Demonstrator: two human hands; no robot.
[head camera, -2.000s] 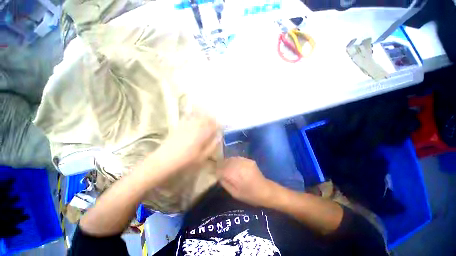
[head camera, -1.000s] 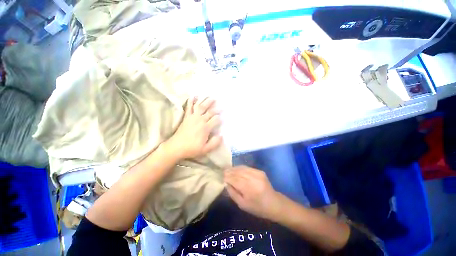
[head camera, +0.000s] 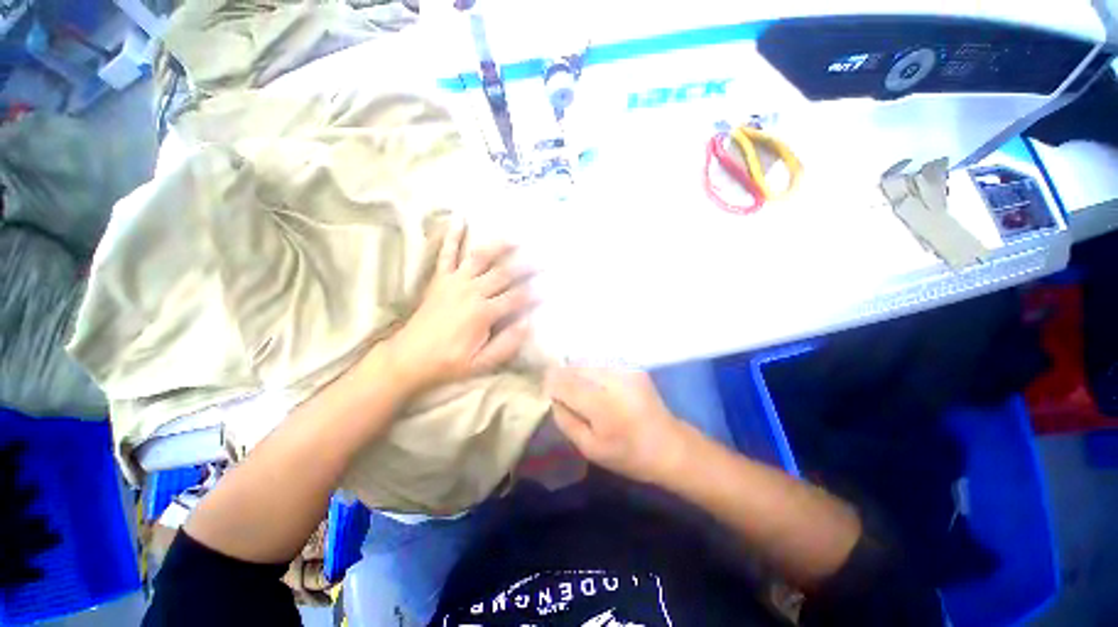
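A khaki garment (head camera: 270, 257) lies bunched on the left of the white table and hangs over its front edge. My left hand (head camera: 472, 306) lies palm down on the garment near its right edge, fingers spread a little. My right hand (head camera: 609, 416) pinches the garment's right edge between thumb and fingers, at the table's front edge. The presser foot and needle (head camera: 539, 162) of the sewing machine are beyond my hands, with no cloth visibly under them; glare hides detail there.
Red and yellow looped handles (head camera: 750, 169) lie on the machine bed. Tan strips (head camera: 934, 214) lie beside a parts tray (head camera: 1015, 200) at right. A second khaki bundle (head camera: 264, 39) is at back left. Blue crates (head camera: 1042, 490) stand on the floor both sides.
My right hand has moved up towards the table edge with the garment's edge, lifting the hanging part slightly. My left hand went flat on the cloth and has stayed nearly in place.
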